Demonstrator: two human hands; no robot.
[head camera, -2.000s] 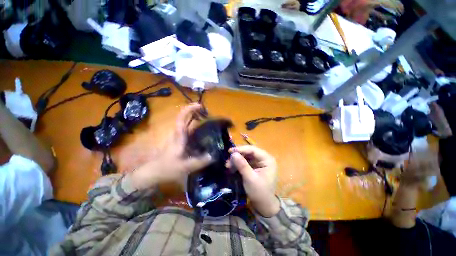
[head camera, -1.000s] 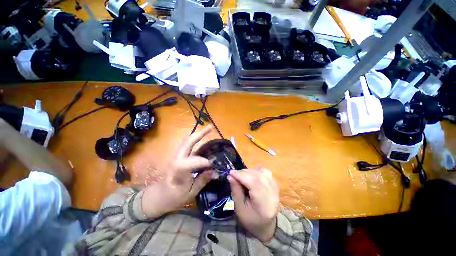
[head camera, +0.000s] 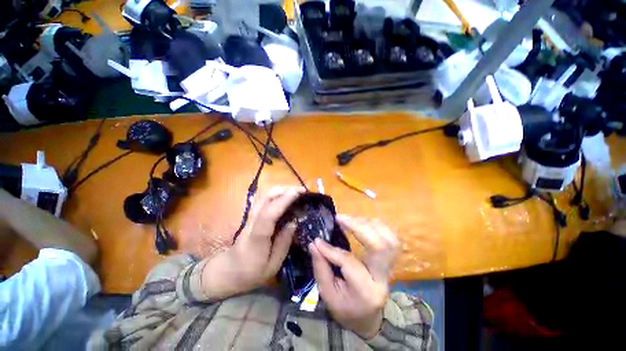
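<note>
A black camera head shell (head camera: 323, 207) lies open side up at the bench's front edge, close to my body, with dark electronics inside. My left hand (head camera: 250, 243) holds its left side, fingers around the rim. My right hand (head camera: 353, 274) has its thumb and index fingertips together inside the opening; whether they pinch a wire or plug is too small to tell. Thin wires and a white and yellow piece (head camera: 309, 299) show at the unit's lower end. A black cable (head camera: 253, 188) runs on the bench at its left.
Lens modules (head camera: 156, 199) with black cables lie at left. A slim tool (head camera: 355, 185) lies behind my right hand. White camera units (head camera: 257, 94) stand behind; another (head camera: 493, 129) is at right. A tray (head camera: 364, 89) of black heads is at the back. People's arms are at both sides.
My left hand's raised fingers have closed around the shell's rim. My right fingertips have stayed at the opening, and its other fingers have spread. The shell's open side now faces up more clearly.
</note>
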